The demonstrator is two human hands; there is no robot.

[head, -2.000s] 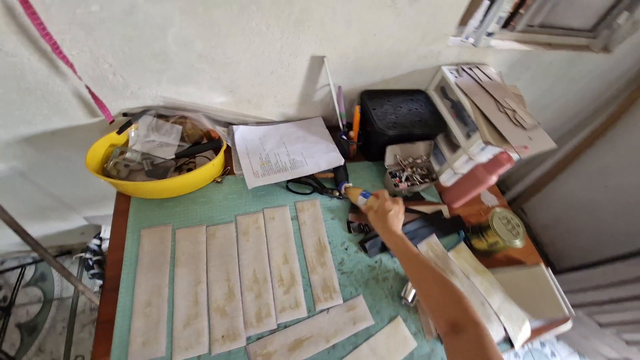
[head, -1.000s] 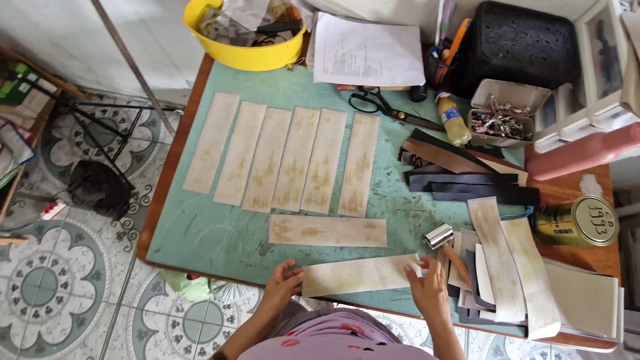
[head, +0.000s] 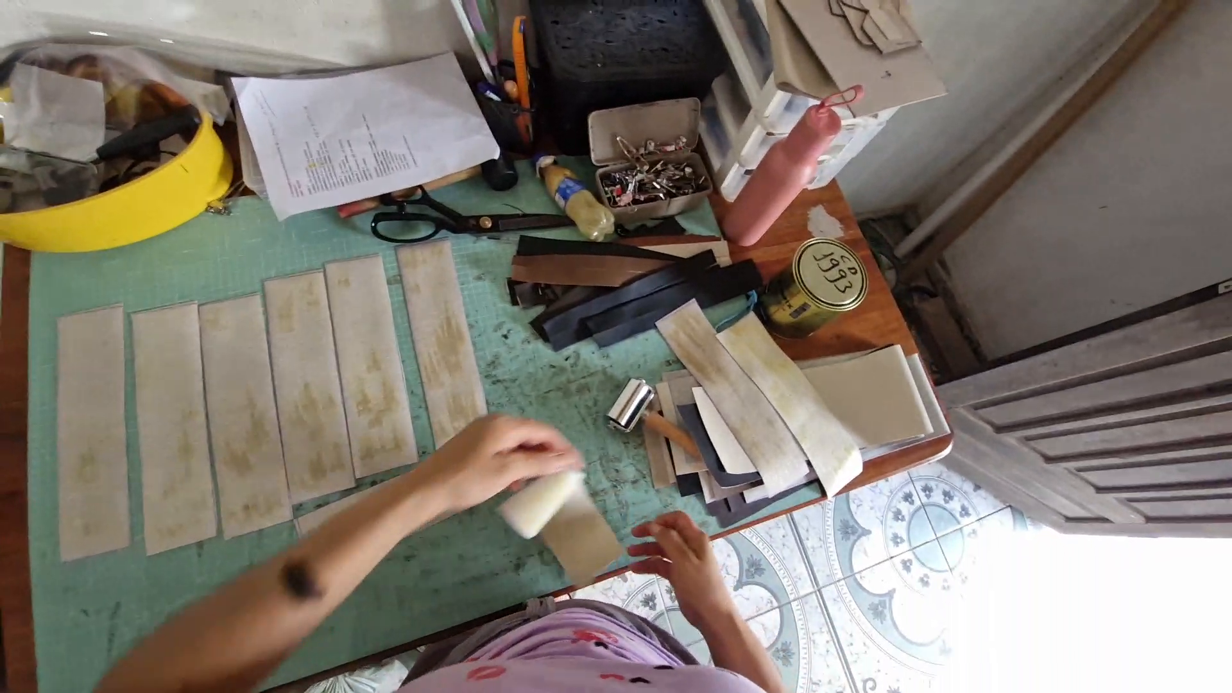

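My left hand (head: 510, 457) pinches the far end of a pale strip (head: 582, 539), whose end curls over and shows a cream, blurred face. Just right of the strip's near end is my right hand (head: 679, 553), fingers apart and holding nothing. Several pale strips with yellowish smears, one of them (head: 308, 404), lie side by side on the green cutting mat (head: 462, 616). Another strip (head: 332, 510) lies crosswise, partly hidden under my left forearm. A metal roller with a wooden handle (head: 630, 404) rests right of my left hand, against a pile of pieces.
Two smeared strips (head: 731, 395) top the pile at right. Behind are dark strips (head: 645, 289), black-handled scissors (head: 452, 223), a small bottle (head: 577, 197), a box of metal parts (head: 654, 178), a tin (head: 813, 289), a pink bottle (head: 784, 178) and a yellow basin (head: 125, 207).
One second ago both hands held a flat strip at its ends; now its end is curled up in my left hand and my right hand is off it. The view has shifted.
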